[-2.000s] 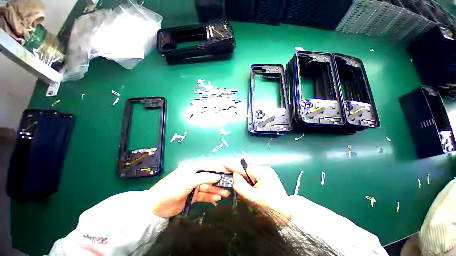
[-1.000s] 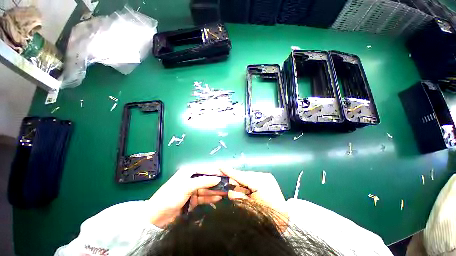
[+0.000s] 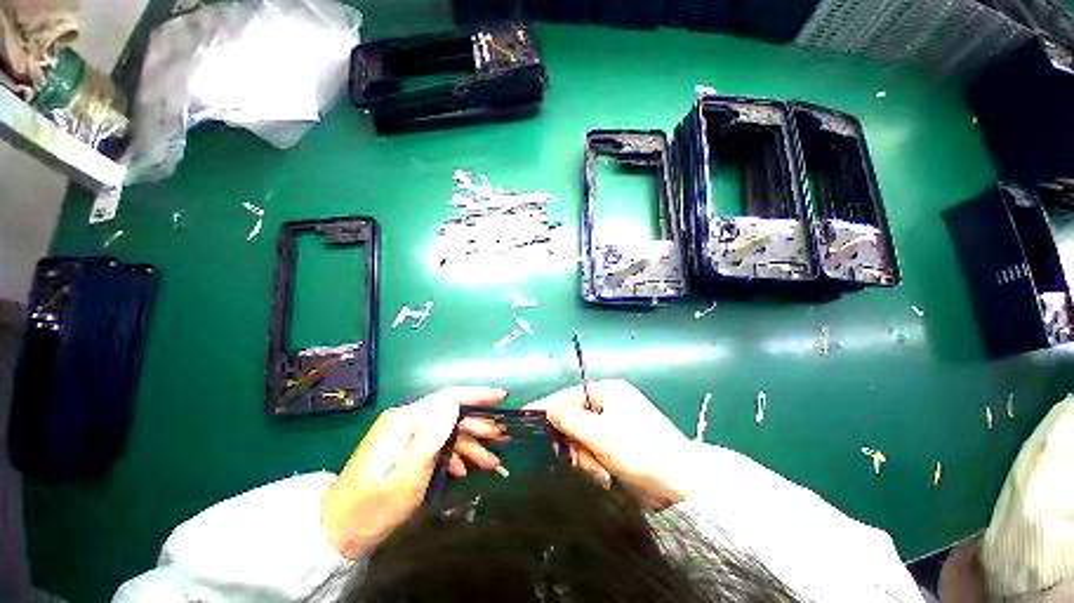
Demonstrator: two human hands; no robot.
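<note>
A dark phone middle frame [image 3: 509, 417] is held near the bench edge, mostly hidden by the wearer's hair. My left hand [image 3: 406, 463] grips its left side, with fingers showing through or behind the window. My right hand [image 3: 612, 436] is at its right side and also holds a slim dark pen-like tool [image 3: 579, 360] pointing up and away. A loose pile of small pale strips [image 3: 501, 226] lies beyond the hands. A lone frame [image 3: 278, 318] lies flat to the left.
Frame stacks stand right of centre [image 3: 703, 200] and at the top [image 3: 459, 104]. A dark frame pile [image 3: 88, 365] is far left. Clear bags [image 3: 242, 77] lie upper left. Racked frames [image 3: 883, 47] line the far side. A person's sleeve [image 3: 1036, 518] is at right; stray slivers lie around.
The tool in my right hand was hidden a second ago and now points up. The hands have opened apart slightly and more of the held frame's top edge shows. The view has shifted slightly.
</note>
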